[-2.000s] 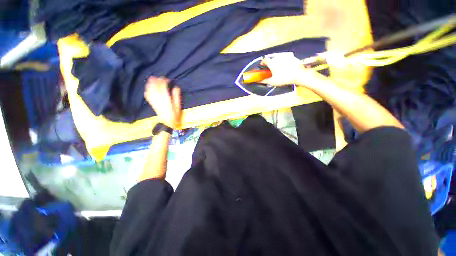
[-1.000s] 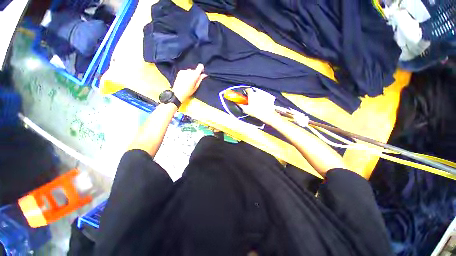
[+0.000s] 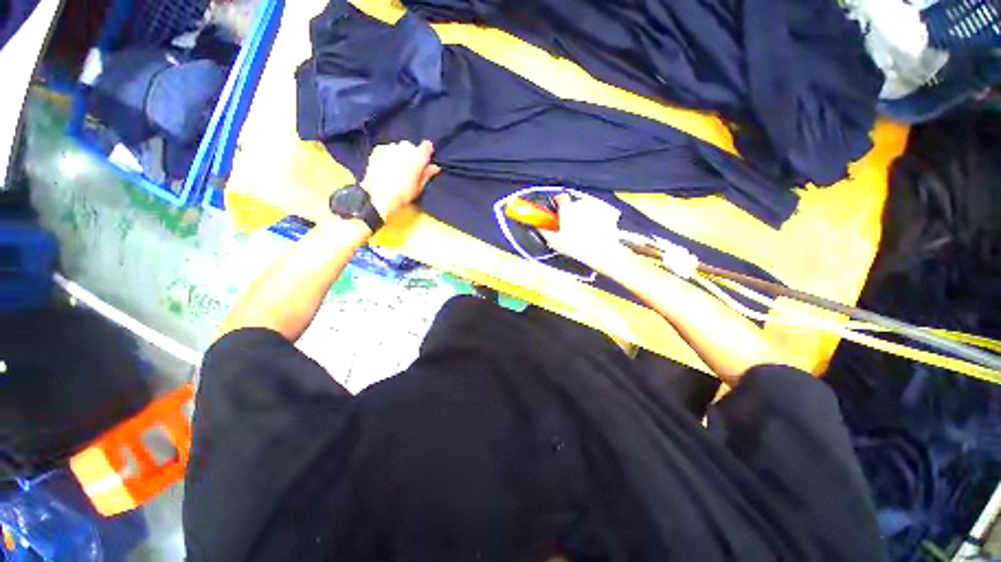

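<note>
Dark navy trousers lie on the yellow table cover, the wide bunched end at the upper left, both legs running to the right. My right hand is closed round the orange handle of the steam iron, which sits on the near leg with its tip to the left. A pale hose and cable run right from the iron's back. My left hand, with a dark wristwatch, is on the cloth left of the iron, its fingers bent at the near edge of the trousers; part of the grip is hidden.
A navy garment pile lies at the table's far side. A blue crate with dark garments stands at the left. An orange plastic stool is at the lower left. Pale cloth and another blue crate are at the upper right.
From two to one second ago, the view turned toward the left side. Since then, the iron has shifted slightly right, and my left hand has stayed at the same part of the cloth.
</note>
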